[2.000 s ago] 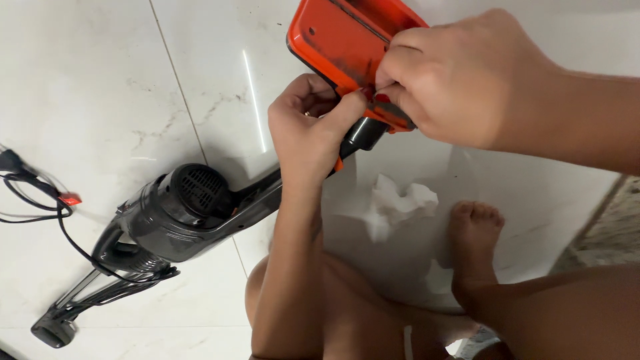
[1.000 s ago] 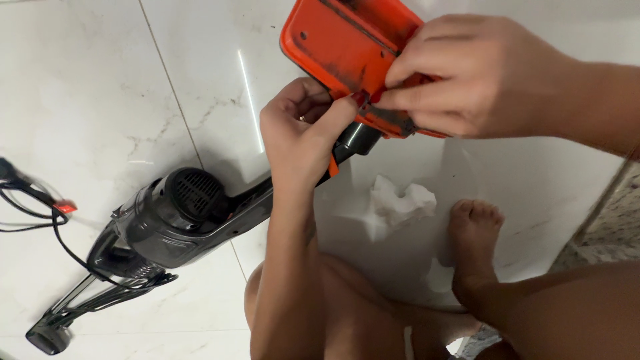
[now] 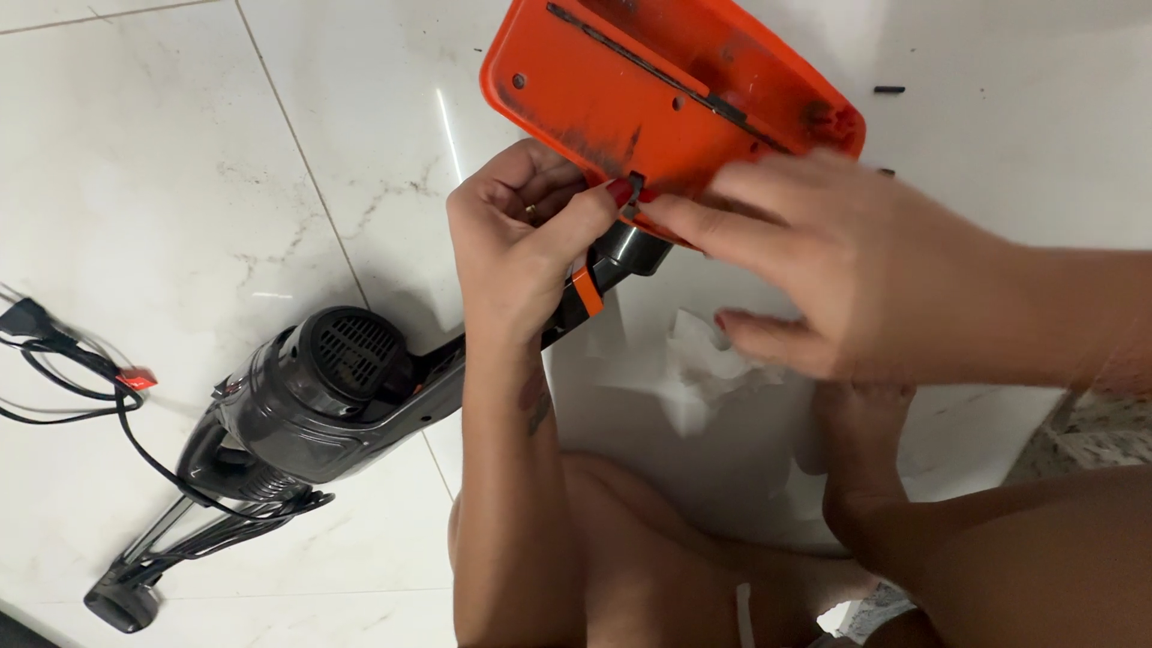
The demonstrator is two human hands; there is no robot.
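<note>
An orange vacuum cleaner floor head (image 3: 594, 99), its underside up and smudged with dark dirt, is at the top centre. My left hand (image 3: 531, 234) grips its lower edge, the thumb beside a small dark slot. My right hand (image 3: 837, 261), blurred, has its index fingertip at that same slot, near my left thumb; the other fingers are spread and appear to hold nothing. The black vacuum cleaner body (image 3: 306, 396) lies on the floor at left, its neck running up behind my left wrist to the head.
Crumpled white paper (image 3: 711, 355) lies on the tiled floor below my right hand, near a bare foot (image 3: 868, 441). A black power cord with a plug (image 3: 27, 319) loops at far left. Small dark bits (image 3: 889, 89) lie at upper right. A speckled stone surface (image 3: 1098, 423) is at right.
My right hand's fingers have spread from their bunched hold at the slot. My left hand stays at the floor head's edge.
</note>
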